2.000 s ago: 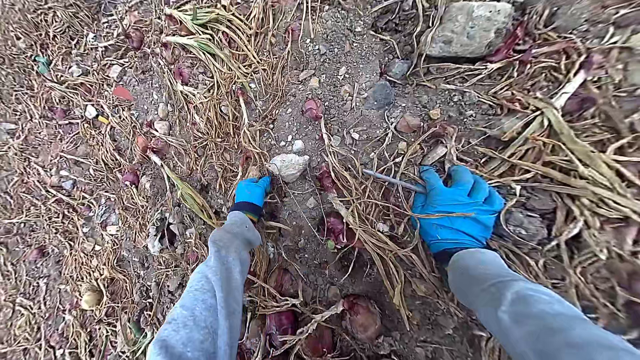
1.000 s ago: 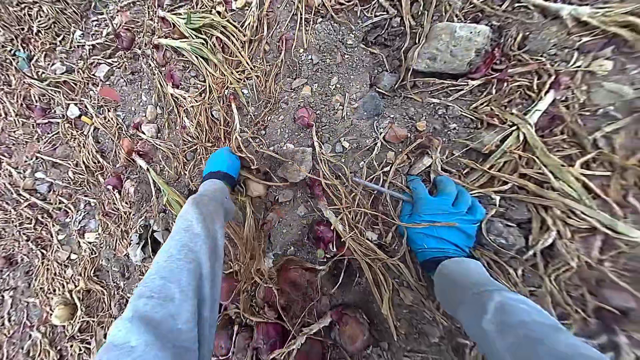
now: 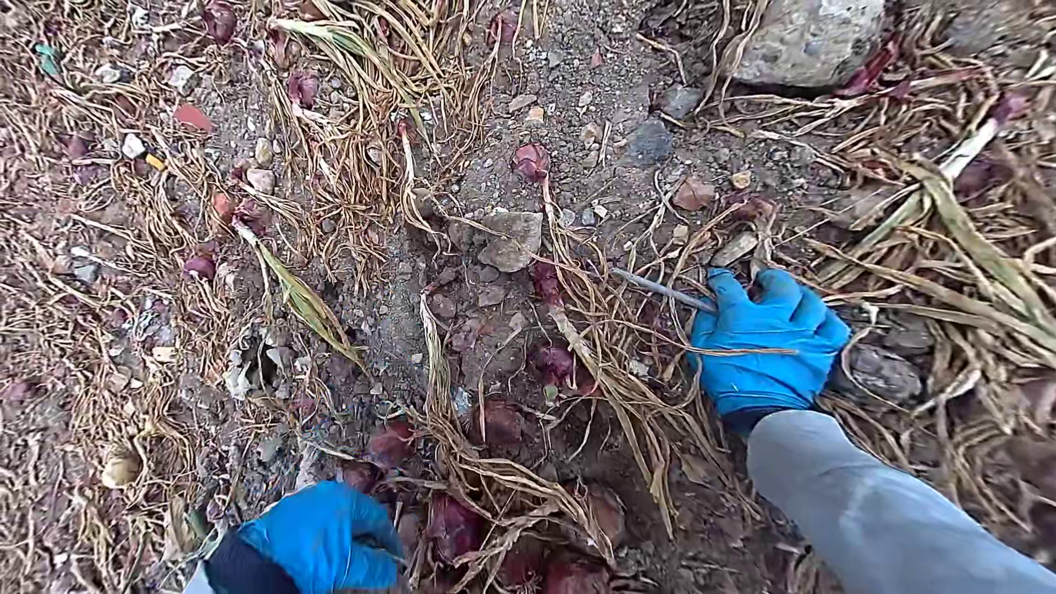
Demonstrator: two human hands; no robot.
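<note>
My right hand (image 3: 763, 342), in a blue glove, rests low over the soil at right of centre, its fingers curled around a thin metal rod (image 3: 660, 289) that points left. My left hand (image 3: 330, 536), also gloved in blue, is at the lower left beside a group of red onions (image 3: 454, 528) with dry tops; its fingers are bent and whether they hold anything is hidden. More red onions (image 3: 554, 363) lie between the hands, their withered leaves (image 3: 610, 384) trailing toward the right hand. A small red onion (image 3: 530, 162) sits farther up.
A large grey stone (image 3: 813, 41) lies at the upper right, and a flat stone (image 3: 511, 241) near the middle. Dry onion leaves (image 3: 973, 239) cover the right side. Pebbles, a reddish shard (image 3: 193, 117) and scattered onions dot the ground at left.
My left hand has moved from beside the stones near the middle down to the onion group at the lower left. The right hand has stayed in nearly the same place with the rod.
</note>
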